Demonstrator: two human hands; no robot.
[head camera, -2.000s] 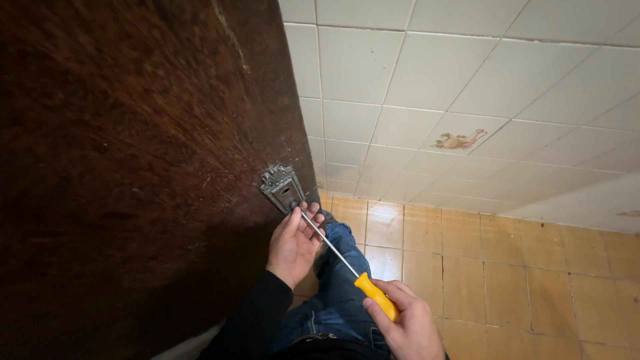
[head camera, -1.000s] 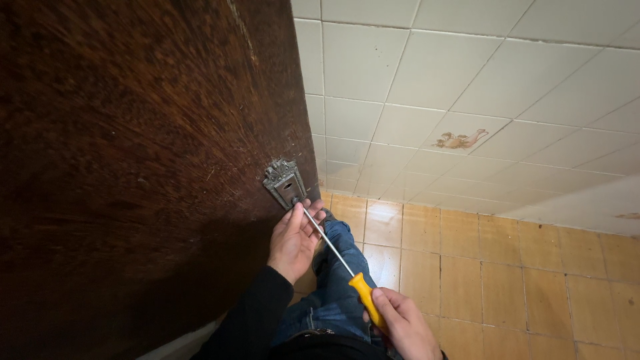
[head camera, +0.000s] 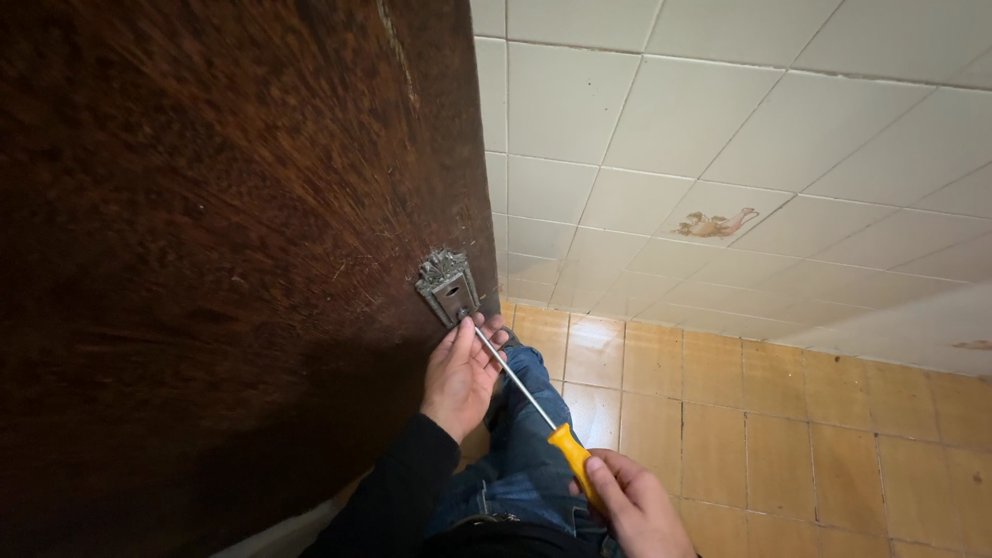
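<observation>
An ornate metal door plate (head camera: 452, 291) is mounted near the edge of a dark wooden door (head camera: 256, 232). My right hand (head camera: 639, 500) grips the yellow handle of a long screwdriver (head camera: 572, 453). Its steel shaft runs up and to the left toward the lower part of the plate. At that end my left hand (head camera: 465, 372) has its thumb and fingers around the front of the shaft, against the plate's lower part. The screwdriver's tip and whatever it touches are hidden by these fingers.
Beyond the door edge rises a pale tiled wall (head camera: 690, 116), one tile bearing a printed motif. Yellowish-brown tiles (head camera: 713, 418) cover the floor. My jeans-clad leg (head camera: 527, 434) is below my hands, close beside the door.
</observation>
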